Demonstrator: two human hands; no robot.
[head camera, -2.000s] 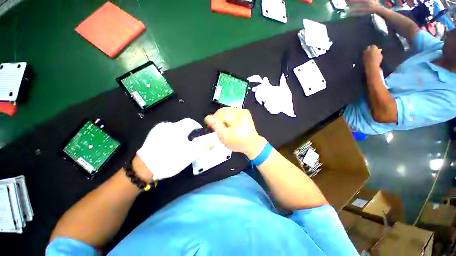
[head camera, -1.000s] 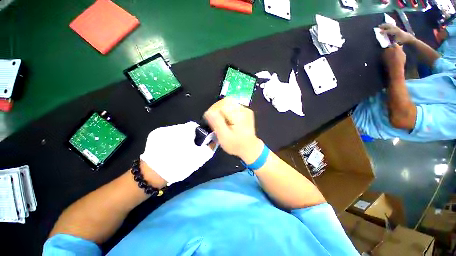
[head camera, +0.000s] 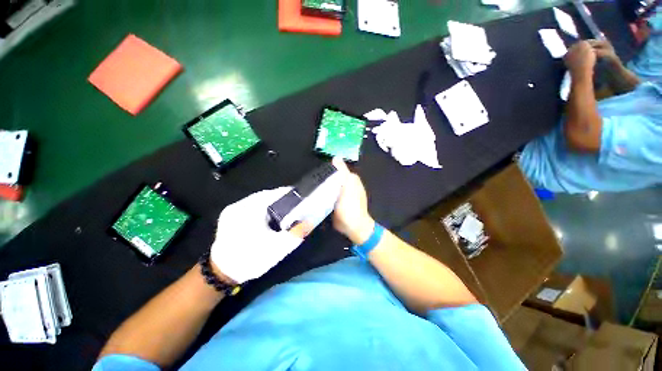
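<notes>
My left hand (head camera: 254, 235), in a white glove, and my bare right hand (head camera: 352, 203) hold a closed unit (head camera: 308, 197) between them, tilted on edge. Its black vented side faces up and its pale cover faces toward my body. My fingers hide part of it. Three black housings with green circuit boards lie beyond my hands: one at the left (head camera: 151, 221), one at the upper left (head camera: 223, 135) and one just behind my right hand (head camera: 340, 135).
Cover stacks lie at the left (head camera: 35, 304) and upper right (head camera: 468, 47), near a loose cover (head camera: 462, 107) and a white crumpled heap (head camera: 408, 139). An orange-red pad (head camera: 135, 74) is on the green belt. A cardboard box (head camera: 501, 243) and a person's arms (head camera: 583, 101) are at the right.
The unit has been turned on edge, so its vented side shows more. My right hand has moved from above it to its right side. Units on the belt have shifted in view.
</notes>
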